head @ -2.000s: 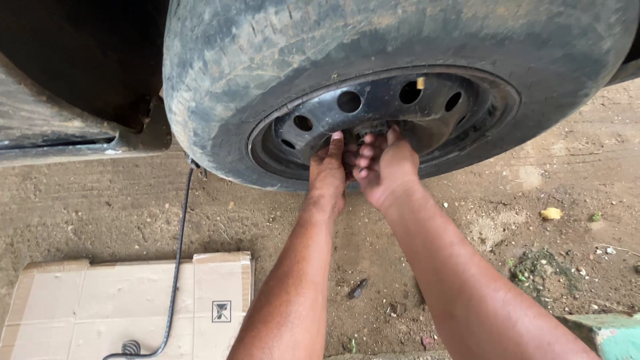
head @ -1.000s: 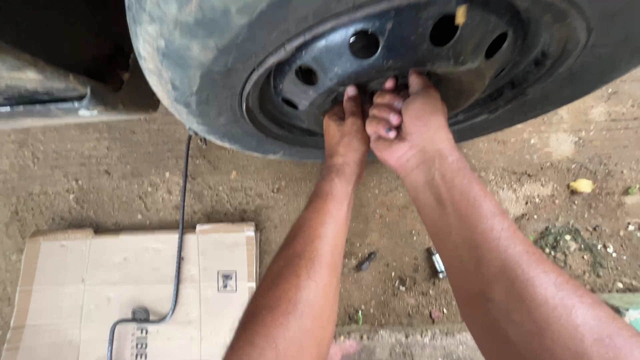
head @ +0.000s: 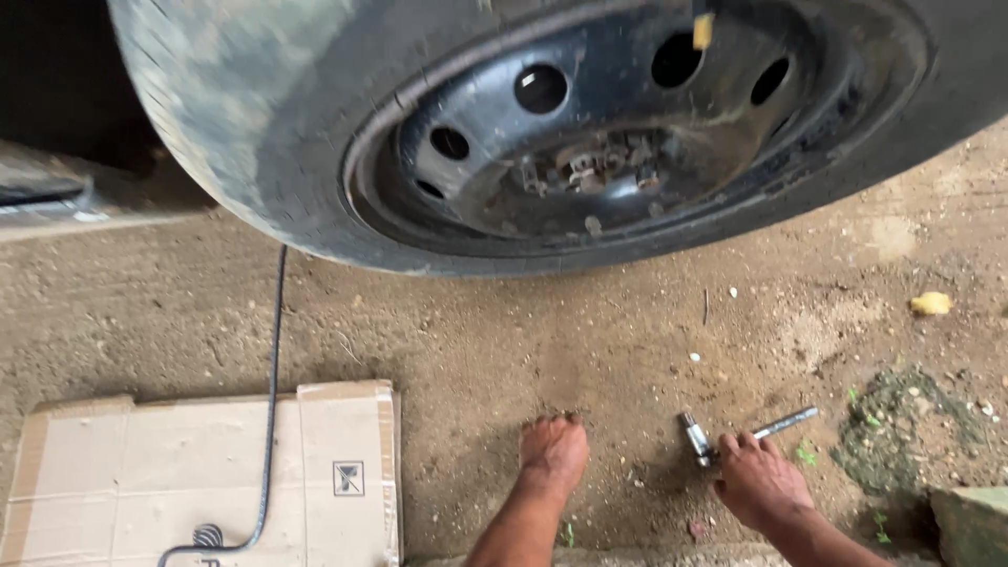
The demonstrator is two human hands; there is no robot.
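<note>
A car wheel with a black steel rim [head: 614,87] and worn tyre [head: 315,134] fills the upper part of the view; studs or nuts show around its hub [head: 598,165]. Below it, my left hand [head: 555,457] is curled low over the dirt, fingers bunched; whether it holds anything is hidden. To the right, my right hand [head: 762,476] lies on a metal wrench with a socket head [head: 695,437] at its left and a bare handle end [head: 787,423] sticking out at its right. How firmly the fingers close on it cannot be made out.
A flattened cardboard box [head: 205,465] lies at lower left, with a bent dark metal rod [head: 273,378] across it, reaching toward the tyre. A greenish block [head: 972,520] stands at lower right. Small stones, weeds and a yellow scrap [head: 931,303] dot the dirt.
Both hands have left the wheel hub and moved down to the ground, the right one onto the wrench. The hub is uncovered now.
</note>
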